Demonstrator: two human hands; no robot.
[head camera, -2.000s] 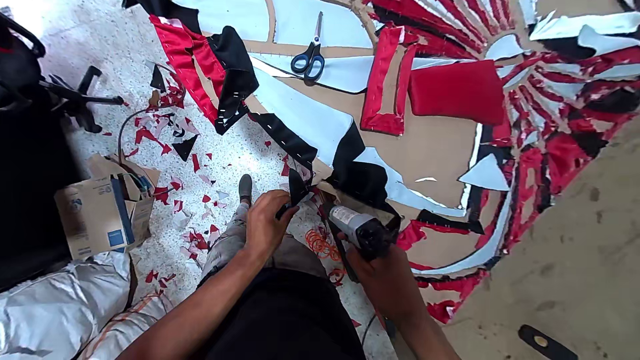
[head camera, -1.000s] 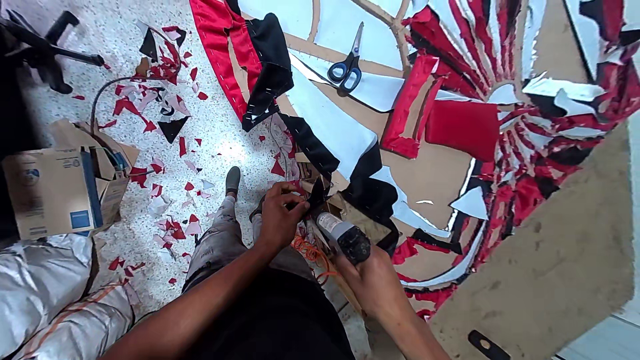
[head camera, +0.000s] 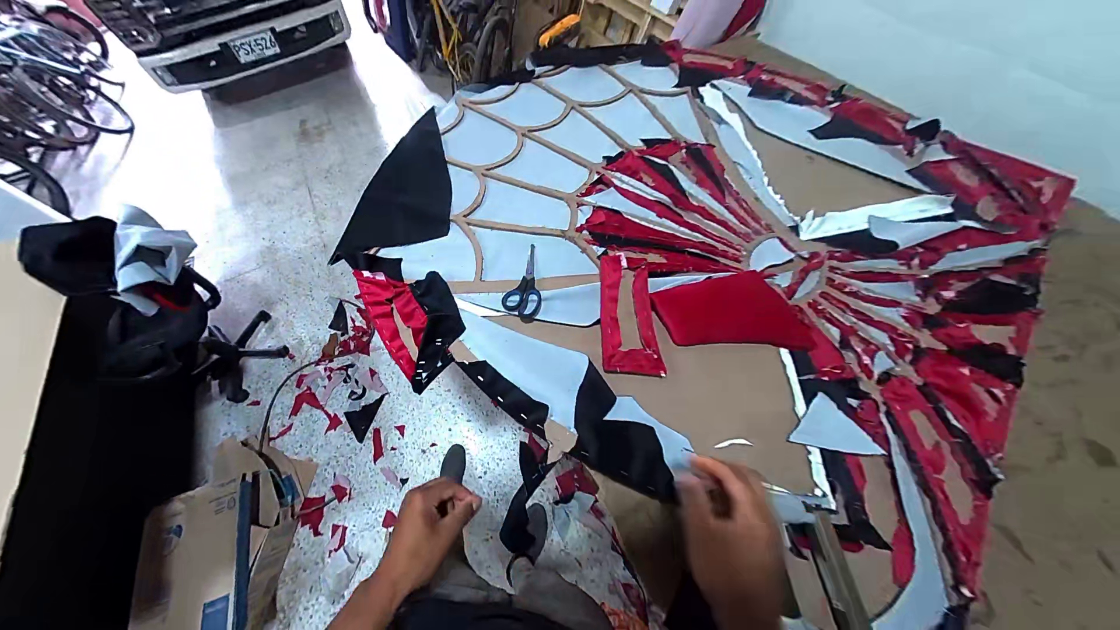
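My left hand (head camera: 433, 528) is over the speckled floor, fingertips drawn together, with nothing visible between them. Blurred by motion, my right hand (head camera: 733, 534) is at the near edge of a large brown panel (head camera: 726, 394); whether it holds anything cannot be told. Red, black and white fabric pieces cover much of the panel. A black fabric strip (head camera: 626, 446) with white marks hangs along its near edge, between my hands. Black-handled scissors (head camera: 523, 297) lie on white fabric. A red frame-shaped piece (head camera: 632, 317) and a red fabric piece (head camera: 733, 311) lie beside each other. A long metallic object (head camera: 836, 573) is right of my right hand.
Fabric scraps (head camera: 337, 411) litter the floor at left. A cardboard box (head camera: 197, 547) is at lower left, below a black chair base (head camera: 236, 350). Bicycles (head camera: 52, 96) and a vehicle's front (head camera: 249, 44) are farther back. A pale wall (head camera: 971, 79) borders the panel's far right.
The dark and silver tool seen in my right hand earlier is no longer visible there. My hands are farther apart, and my left hand has left the black fabric edge. The view has swung toward the far side.
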